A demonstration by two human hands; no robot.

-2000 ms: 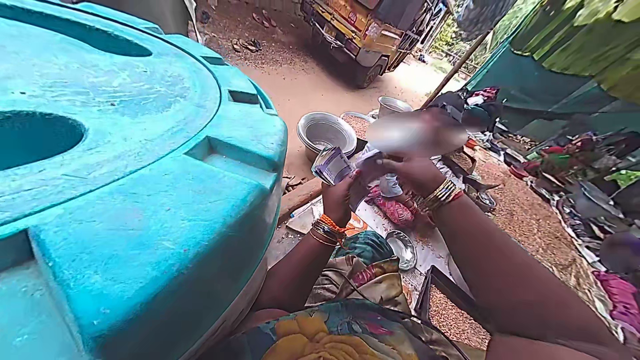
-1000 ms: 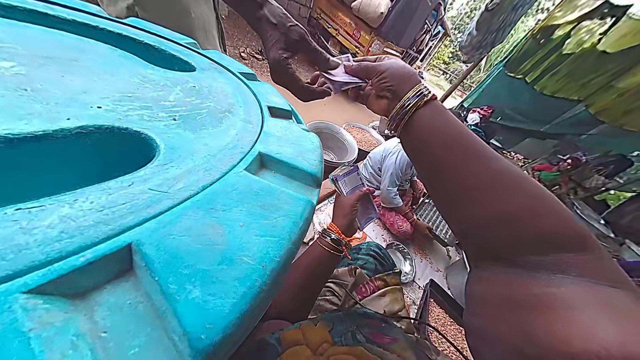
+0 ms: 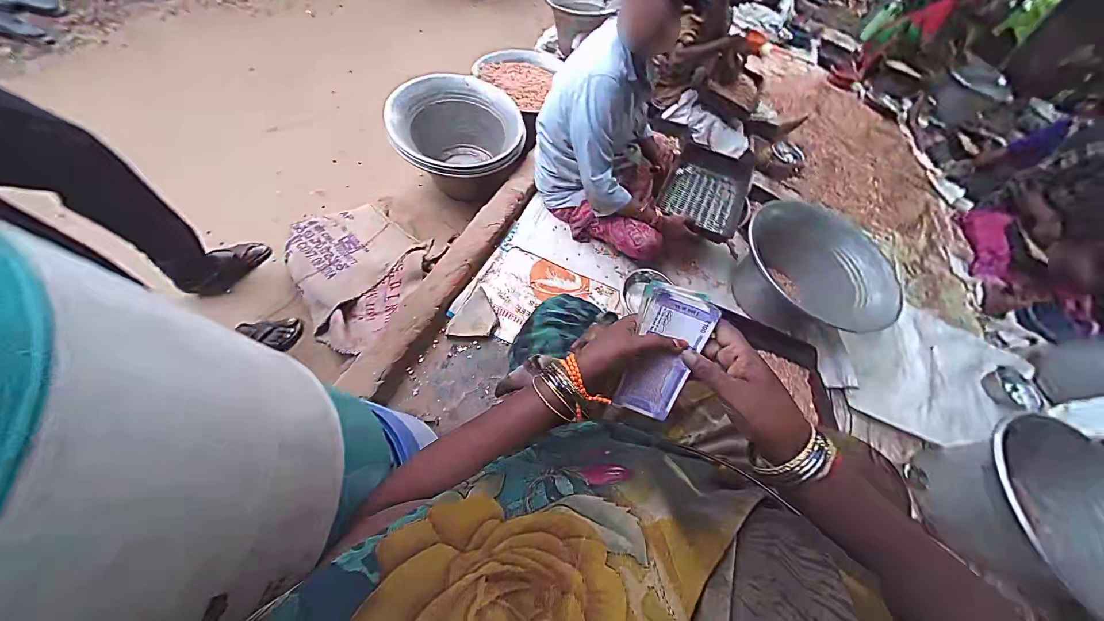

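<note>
A small stack of purple-white banknotes (image 3: 660, 375) is held in front of my lap, over the patterned cloth (image 3: 500, 561) that I wear. My left hand (image 3: 608, 349), with orange beads and thin bangles at the wrist, grips the notes from their left side. On their right, my right hand (image 3: 746, 384), with several bangles, has its thumb and fingers at the edge of the same notes. The lower ends of the notes hang free between the two hands. Some fingers are hidden behind the notes.
A large pale drum (image 3: 172, 414) stands close on the left. Ahead, a seated person (image 3: 595, 129) handles a dark mesh-bottomed tray (image 3: 703, 194). Metal basins (image 3: 819, 267) lie around, beside stacked basins (image 3: 455, 129), a wooden beam (image 3: 457, 267) and a printed sack (image 3: 354, 267). Another person's legs (image 3: 112, 172) are at left.
My right hand has come back from another person's hand, where it was stretched out with a note, to the notes in my left hand. The view has tilted down.
</note>
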